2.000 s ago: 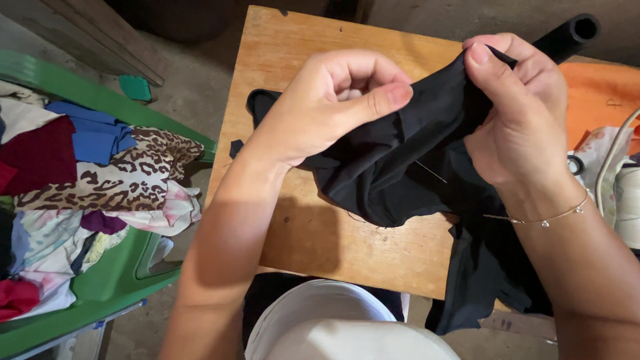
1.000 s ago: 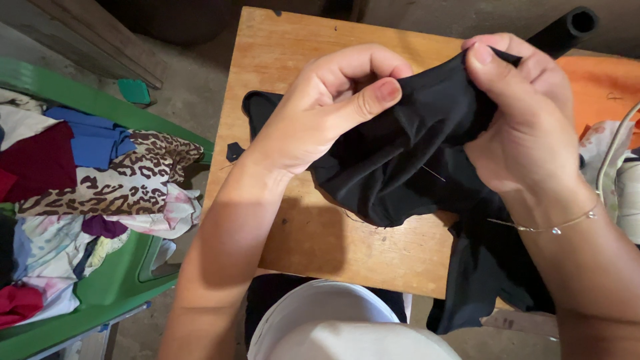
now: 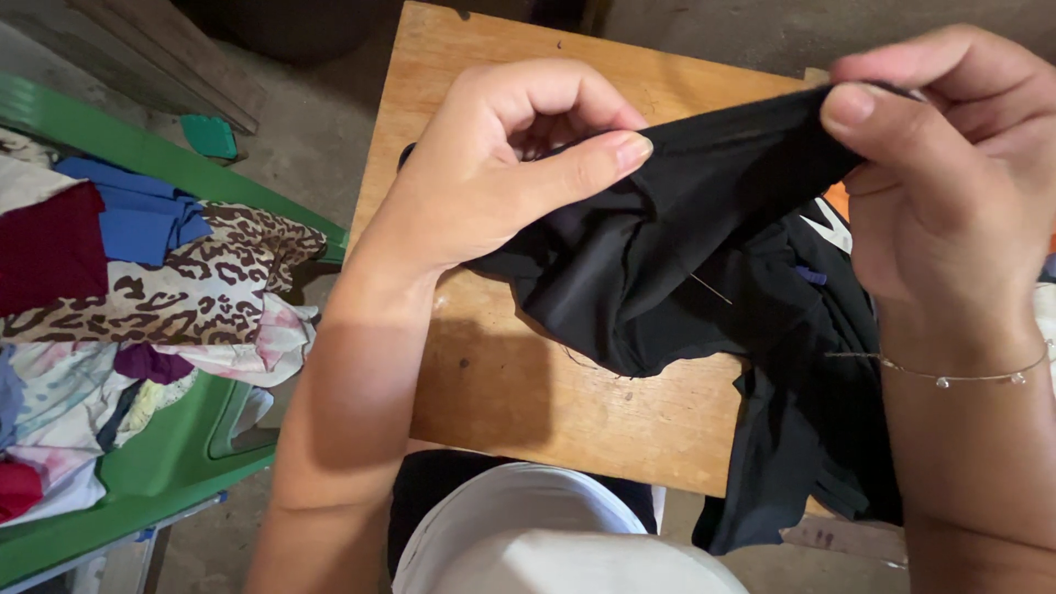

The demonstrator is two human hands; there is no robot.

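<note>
Black fabric (image 3: 610, 272) is stretched between my two hands above a wooden tabletop (image 3: 643, 425). My left hand (image 3: 544, 157) pinches its upper edge between thumb and fingers, near the middle of the view. At the upper right, my right hand (image 3: 940, 157) grips the same edge with thumb and forefinger. A thin light thread or pin (image 3: 711, 289) lies on the hanging folds; which of the two I cannot tell. More black cloth (image 3: 784, 462) drapes over the table's right side, below my right hand, with a small purple piece (image 3: 811, 275) on it.
A green plastic chair or bin (image 3: 173, 450) at the left holds a pile of mixed cloth, including leopard-print fabric (image 3: 165, 305) and blue cloth (image 3: 136, 210). A teal object (image 3: 209, 136) lies on the floor behind. Orange material shows beside my right hand.
My right hand has moved right, away from my left hand, and the black fabric's upper edge is pulled straighter between them. A purple piece and a white shape now show near my right hand.
</note>
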